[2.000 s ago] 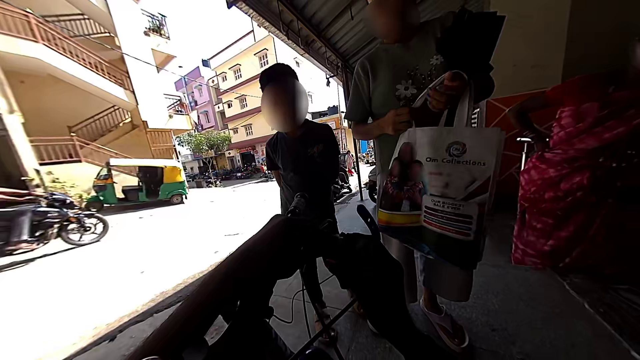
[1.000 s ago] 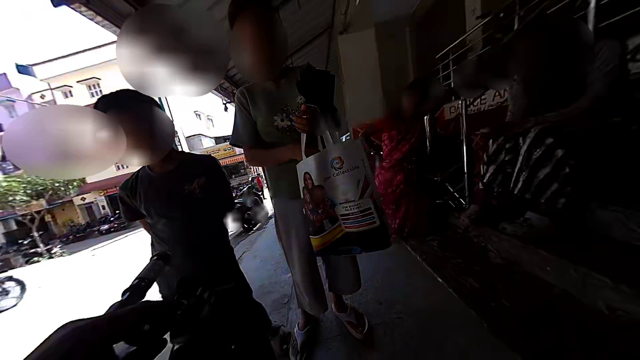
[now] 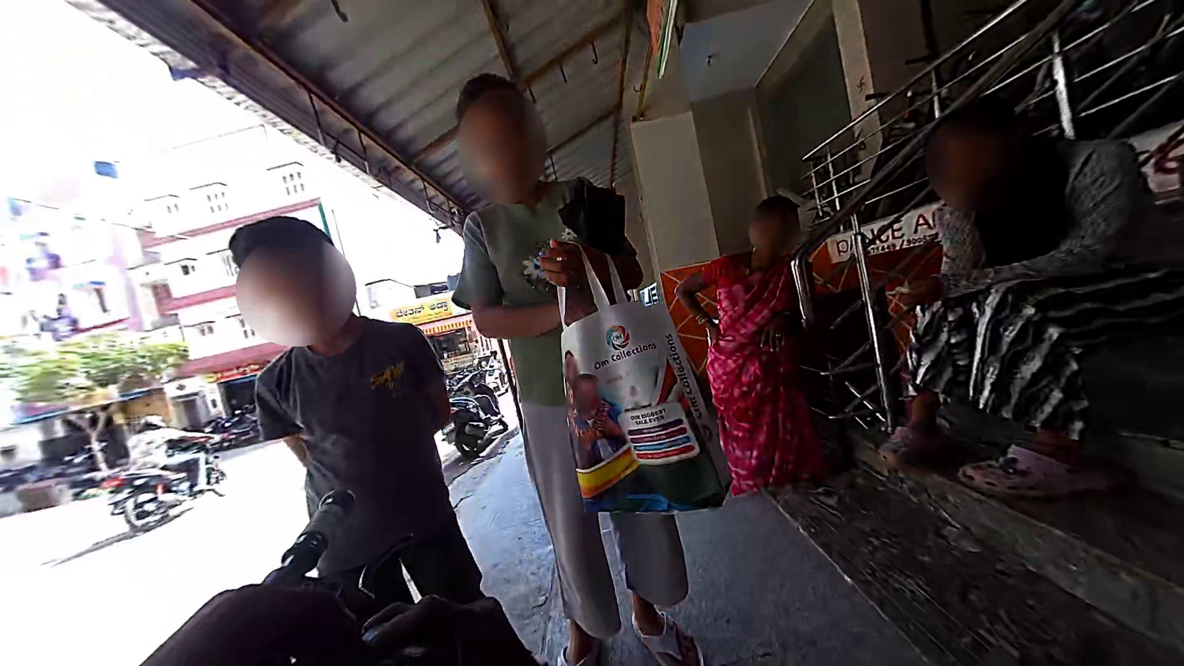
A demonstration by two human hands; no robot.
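A black handlebar grip [image 3: 319, 536] points up and away at the lower left, in front of a standing person in a dark T-shirt [image 3: 361, 444]. Very dark forms fill the bottom edge below the grip; my hands seem to be among them, but their outlines and fingers are lost in shadow. Whether either hand holds the handlebar cannot be told. Beyond, a second person in a green top [image 3: 509, 277] holds a printed white shopping bag [image 3: 638, 407] by its handles, along with a black item [image 3: 593, 217].
A person in a pink sari [image 3: 763, 379] stands behind the bag. On the right, another person [image 3: 999, 342] sits on a stepped ledge [image 3: 1036, 546] beside metal railings [image 3: 865, 314]. Motorcycles [image 3: 474, 412] stand along the street at left. A corrugated roof [image 3: 407, 83] hangs over the paved walkway [image 3: 740, 573].
The view has swung right since the first frame, and the seated person has come into sight. The autorickshaw seen at left in the first frame is out of view.
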